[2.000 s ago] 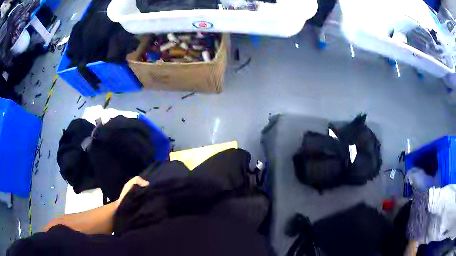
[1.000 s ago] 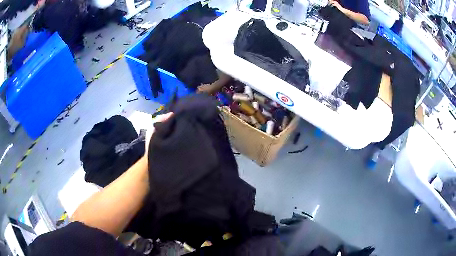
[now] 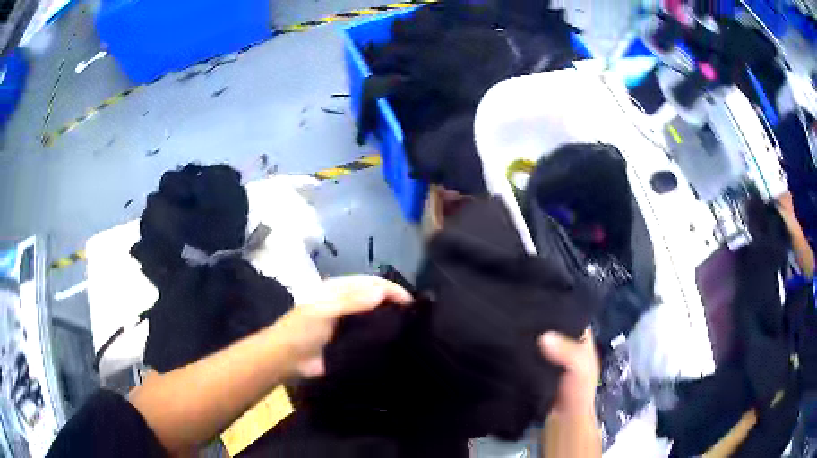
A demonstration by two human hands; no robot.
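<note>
A bulky bunch of black fabric pieces [image 3: 484,331] is held up at the lower middle of the view. My left hand [image 3: 336,318] grips its left side, with the fingers on top of the cloth. My right hand [image 3: 573,371] grips its right side, with the thumb in front; the other fingers are mostly hidden by the cloth. Both hands are bare. A tied black fabric bundle [image 3: 210,268] with a grey band lies on a white surface at the left.
A blue bin [image 3: 403,170] heaped with black pieces stands ahead. A white machine table [image 3: 528,107] with a recessed tray of dark items is at the right. Another person's arm [image 3: 793,233] shows at the far right. A second blue bin [image 3: 179,36] stands at the upper left.
The view has turned left. My right hand has come into view on the black fabric. The fabric has moved right in the picture, towards the white table.
</note>
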